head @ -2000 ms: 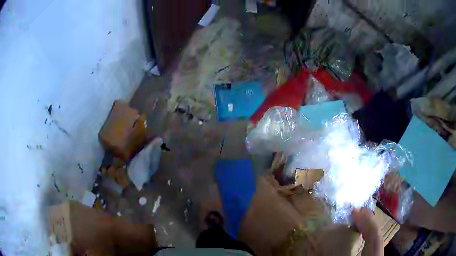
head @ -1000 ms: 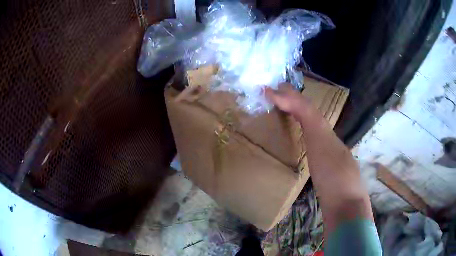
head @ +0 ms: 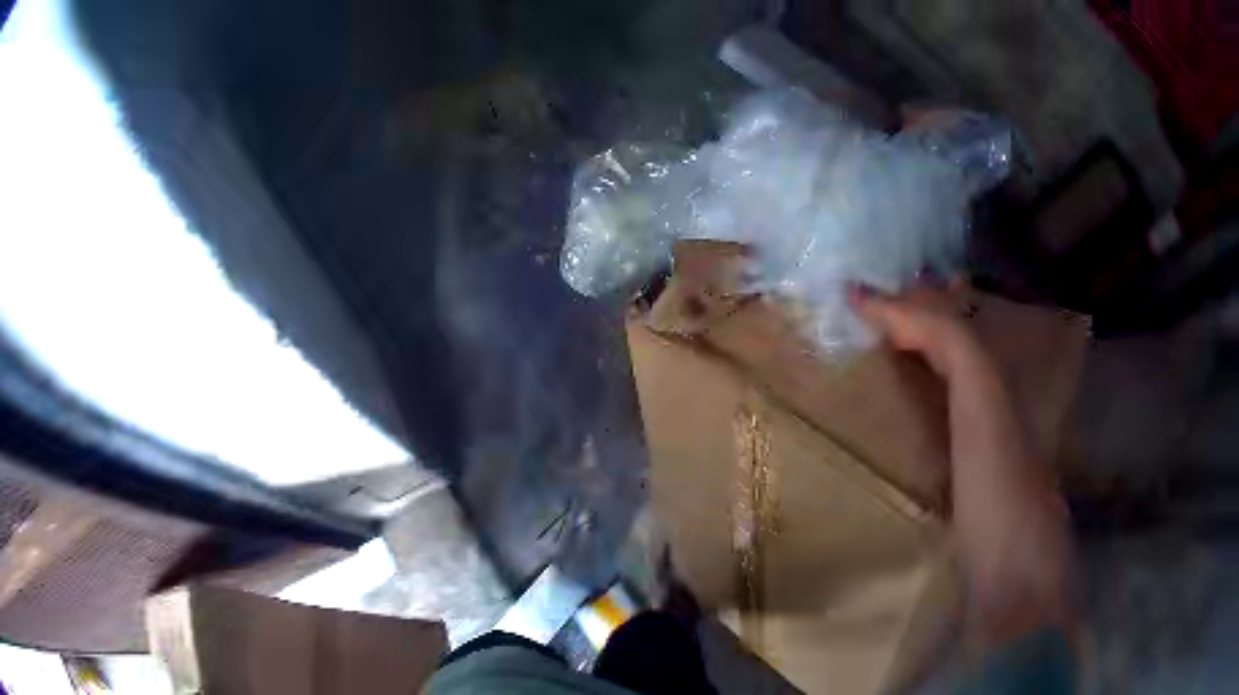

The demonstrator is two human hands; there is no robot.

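Note:
A large brown carton with shiny tape bands hangs in front of me, right of centre and tilted. Crumpled clear plastic film bulges from its top. My right hand is closed on the near edge of the film at the box top, with its forearm across the carton. Part of its grip is hidden by the film. A smaller brown carton shows at the lower left, cut off by the bottom edge. My left hand is not in view.
A bright white area lies at the left beside a dark, curved edge. My dark shoe is at the bottom centre, near white and yellow pieces on the floor. A red thing is at the upper right. The surroundings are blurred.
The view has passed from the littered corner, past a dark mesh-like surface, to a dark floor area. The large carton and film moved along with my right hand. The smaller carton shows more than one second ago.

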